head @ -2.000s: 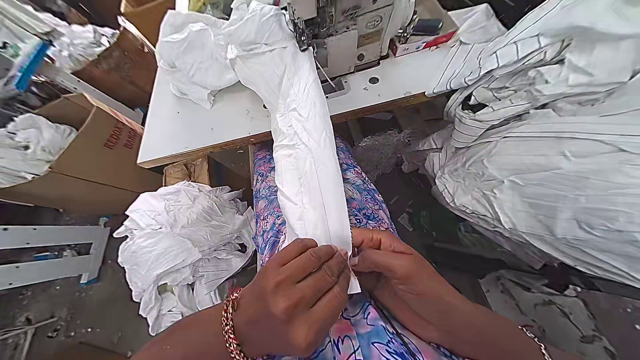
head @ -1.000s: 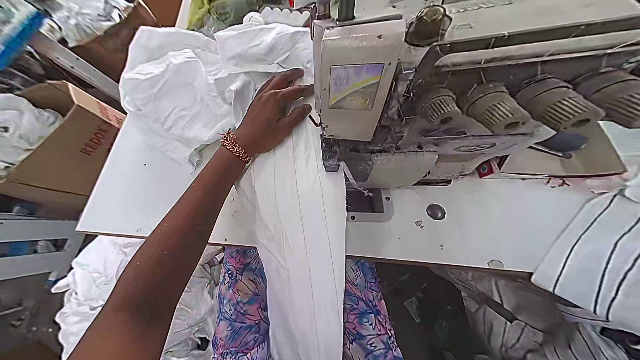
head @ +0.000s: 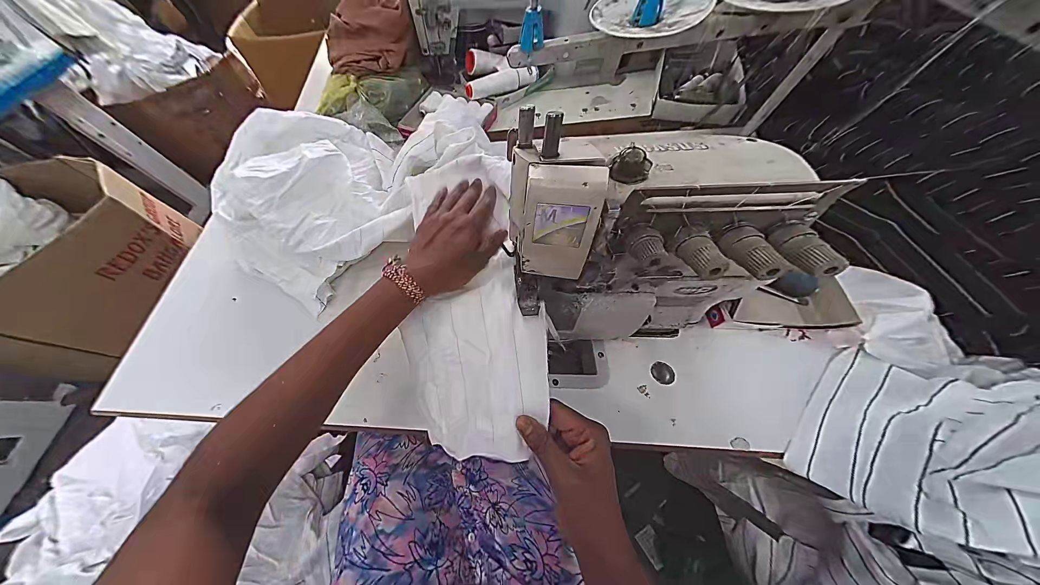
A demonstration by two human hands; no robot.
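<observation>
A length of white striped fabric (head: 479, 366) runs from under the presser foot of an overlock sewing machine (head: 565, 211) down over the table's front edge. My left hand (head: 457, 236) lies flat on the fabric just left of the machine head, fingers spread a little. Near the front edge, my right hand (head: 573, 447) pinches the right edge of the fabric between thumb and fingers. Bunched white cloth (head: 301, 195) lies behind and left of my left hand. The needle area is partly hidden by the machine head.
The white table (head: 203, 341) ends in front of my lap. Striped cloth (head: 918, 431) is heaped at the right, white cloth (head: 122, 487) at the lower left. Cardboard boxes (head: 89, 268) stand left. Thread cones (head: 502, 83) lie behind the machine.
Two seconds ago both hands held the fabric's lower end over my lap. The left hand has since moved up beside the machine head. My right hand, out of view a second ago, shows again on the fabric edge.
</observation>
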